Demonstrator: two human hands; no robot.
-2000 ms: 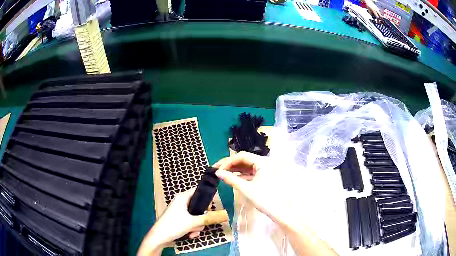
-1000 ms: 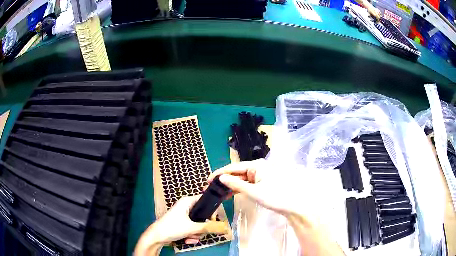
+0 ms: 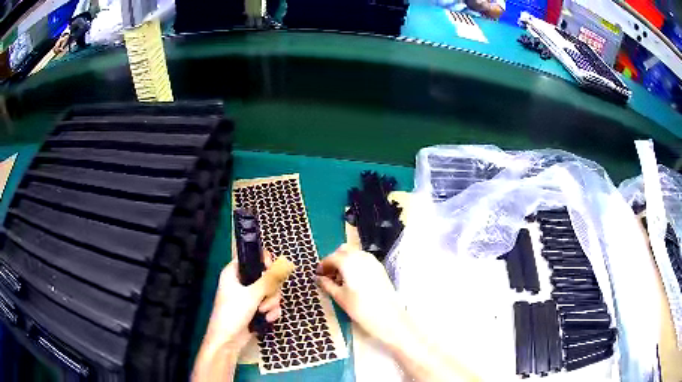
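Note:
My left hand (image 3: 245, 302) is closed around black plastic parts (image 3: 248, 242), held upright over the left side of the pad sheet. A yellow-orange finger cot (image 3: 275, 273) covers one of its fingers. My right hand (image 3: 360, 287) is at the right edge of the tan pad sheet (image 3: 295, 313), thumb and fingertips close together at the sheet's dark shapes. Whether it pinches a pad is too small to tell. The pad sheet lies flat with dense rows of dark shapes.
Stacked black trays (image 3: 105, 216) stand at left. A loose pile of black parts (image 3: 374, 213) lies right of the sheet. Farther right, a clear plastic bag (image 3: 478, 216) surrounds white packing with rows of black parts (image 3: 574, 283). A dark green channel (image 3: 321, 104) runs behind.
My left hand has moved left with the black parts, which now stand more upright. My right hand has left the parts' end and moved down to the pad sheet. The view has shifted slightly.

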